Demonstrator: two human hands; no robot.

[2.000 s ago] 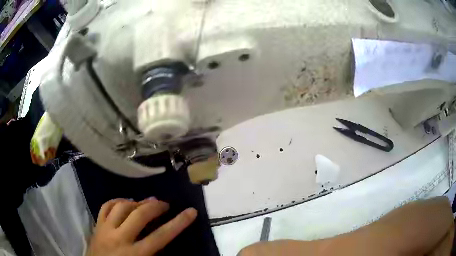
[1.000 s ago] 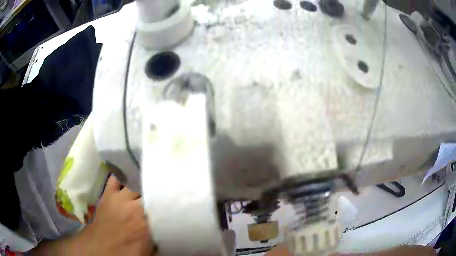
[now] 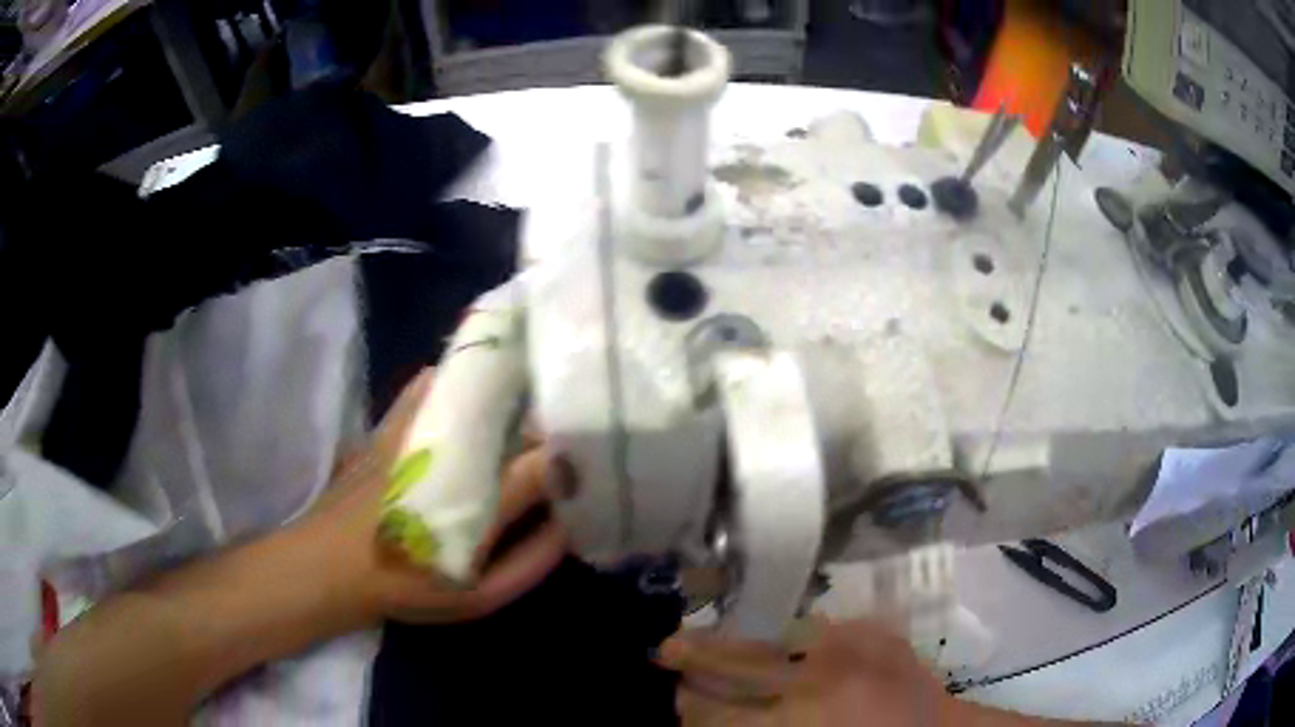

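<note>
Dark garment cloth [image 3: 526, 646] lies in front of the cream-white sewing machine head [image 3: 852, 355], with white cloth [image 3: 263, 384] beside it on the left. My left hand [image 3: 497, 561] is at the left end of the head, partly behind the cloth-wrapped projection [image 3: 462, 440]; its fingertips are hidden. My right hand [image 3: 802, 679] is low in front of the head, by the lower end of the curved white guard [image 3: 774, 483], at the right edge of the dark cloth. I cannot tell whether either hand grips the cloth. The needle area is hidden.
Black thread snips [image 3: 1062, 574] lie on the pale machine bed [image 3: 1136, 582] at the right. A white paper label [image 3: 1207, 490] hangs by the arm. More dark cloth [image 3: 341, 156] lies behind on the left. A printed box [image 3: 1214, 71] is at the upper right.
The camera view has tilted up and shifted, showing the head's top. My left hand has moved from the cloth in front to the head's left end. My right hand has come in beside the cloth.
</note>
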